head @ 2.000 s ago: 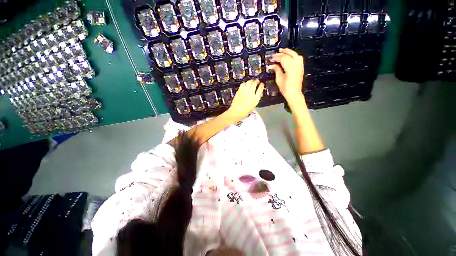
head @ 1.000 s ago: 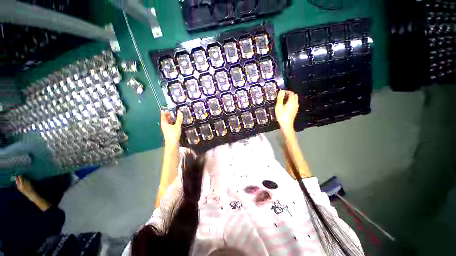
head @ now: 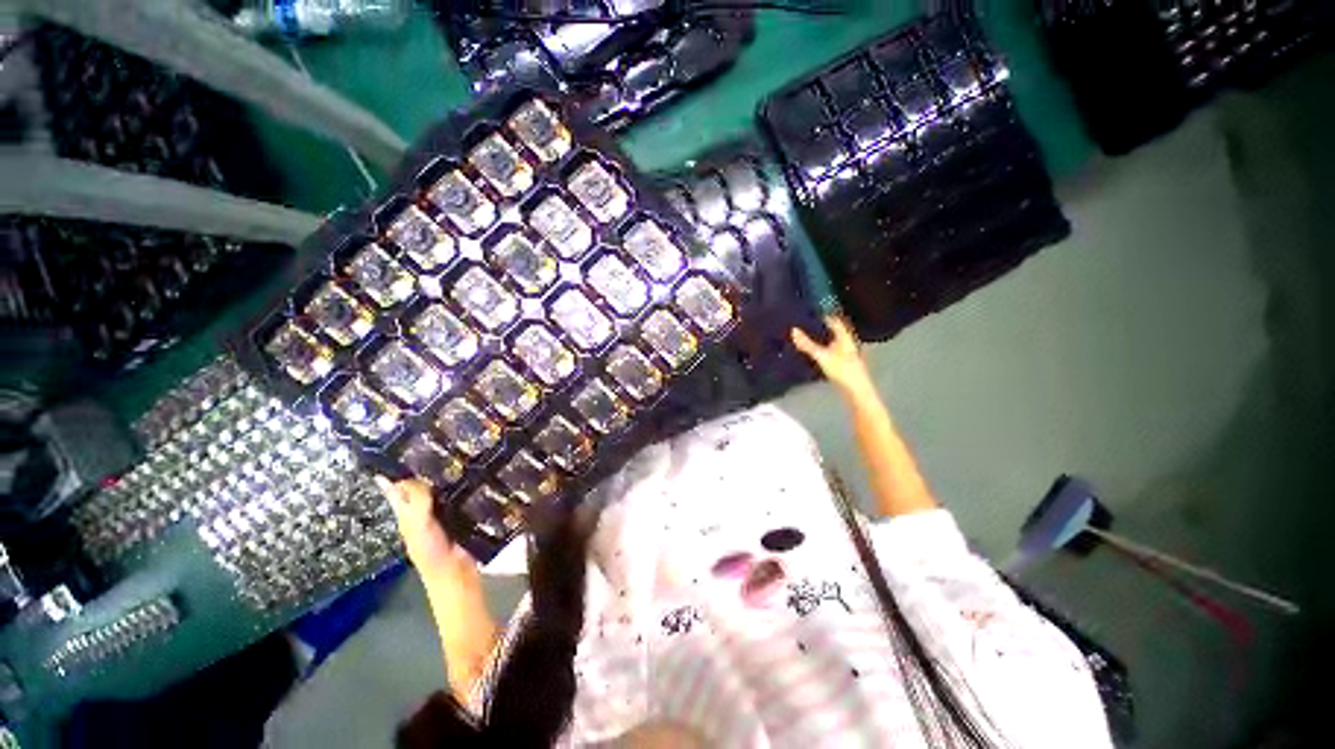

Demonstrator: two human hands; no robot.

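A black blister tray filled with rows of silvery modules (head: 505,300) is slanted, lying partly over the laid-out modules at the left. My left hand (head: 417,515) holds its lower-left edge; some fingers are hidden. A glossy black tray with empty-looking pockets (head: 750,234) shows beside and partly under the filled tray's right end. My right hand (head: 832,351) is at that tray's lower-right edge, off the filled tray, fingers apart.
The thick tray stack (head: 930,190) stands at the right. Another black tray (head: 600,59) lies at the back. Laid-out modules (head: 300,512) cover the green mat at left. Another person's pale sleeves (head: 147,198) reach in from the left.
The filled tray has moved left and turned, its left end now over the laid-out modules. My right hand has let go of it. Another tray now shows at its right. The view has tilted.
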